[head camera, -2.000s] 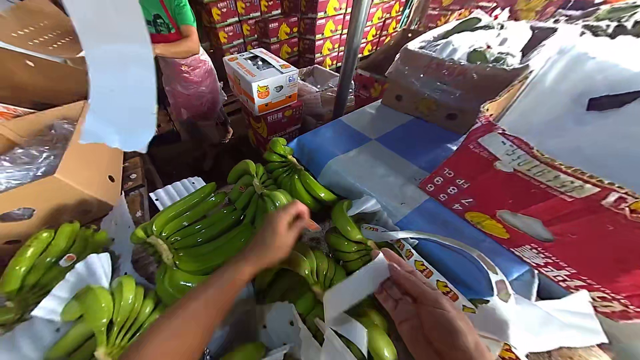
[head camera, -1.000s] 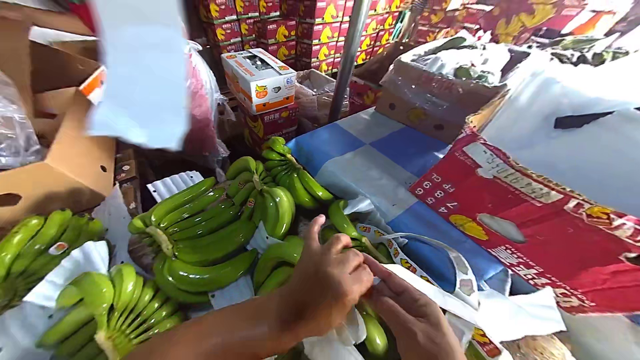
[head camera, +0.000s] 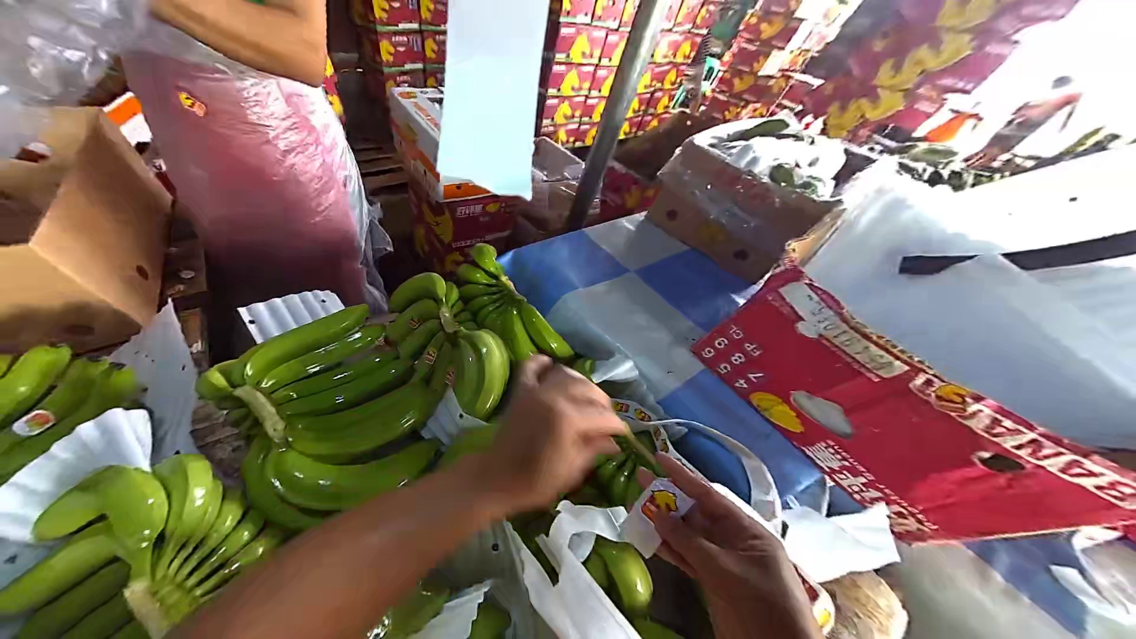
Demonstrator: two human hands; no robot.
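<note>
My left hand (head camera: 559,435), blurred with bent fingers, is over the green bananas in the middle; whether it holds anything cannot be told. Lower right, my right hand (head camera: 719,555) pinches the end of a pale sticker strip (head camera: 664,502) that bears a red and yellow sticker. More of the strip, a looped band (head camera: 754,466), curves behind that hand. Large hands of green bananas (head camera: 355,390) lie left of my left hand, some with small stickers. Another bunch (head camera: 177,524) sits at the lower left among white padding sheets (head camera: 80,461). Bananas (head camera: 621,568) also show between my hands, partly under white paper.
A red banana carton (head camera: 887,417) stands at right on a blue and white checked cover (head camera: 621,284). A metal pole (head camera: 617,115) rises behind it. A person in a pink plastic apron (head camera: 248,177) stands at upper left near an open cardboard box (head camera: 89,240). A pale sheet (head camera: 493,98) hangs ahead.
My hands, close together at the strip one second ago, are now apart, the left one up and left of the right. The person in the apron appears nearer. The hanging sheet sits further right in view.
</note>
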